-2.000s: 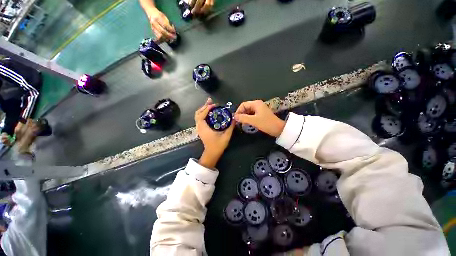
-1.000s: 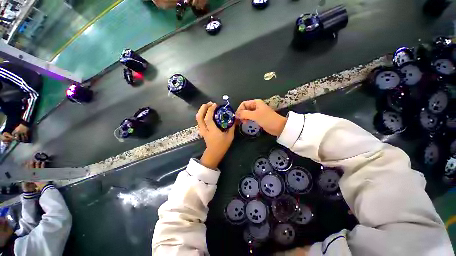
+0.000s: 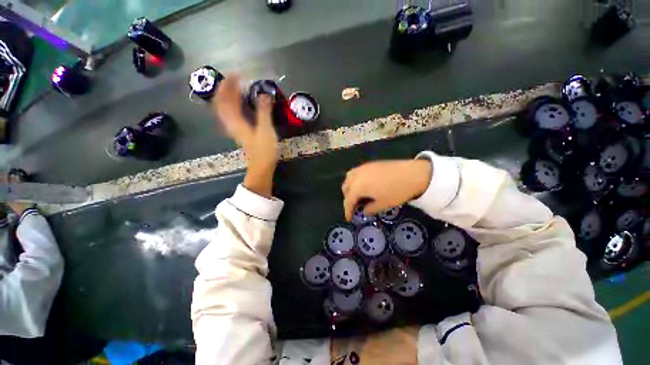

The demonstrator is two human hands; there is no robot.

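Observation:
My left hand (image 3: 246,125) is blurred over the belt, fingers spread, with a finger across a black cylindrical housing (image 3: 263,90). Whether it grips the housing is unclear. A grey-faced round disc (image 3: 304,107) lies just right of that housing, with a red glow between them. My right hand (image 3: 385,187) is bent down over the top of the disc pile (image 3: 371,242). Its fingertips are at a disc (image 3: 362,214), partly hidden under them; a grip cannot be made out.
The green belt (image 3: 342,60) carries several housings, one pair at the upper right (image 3: 435,30). A pale speckled edge strip (image 3: 399,122) separates it from the dark worktable (image 3: 142,285). More discs (image 3: 613,157) are heaped at right. Another person's sleeve (image 3: 28,278) shows at left.
My left hand has moved up and left over the belt with the housing, away from my right hand. My right hand has dropped to the disc pile. The belt's units have shifted left.

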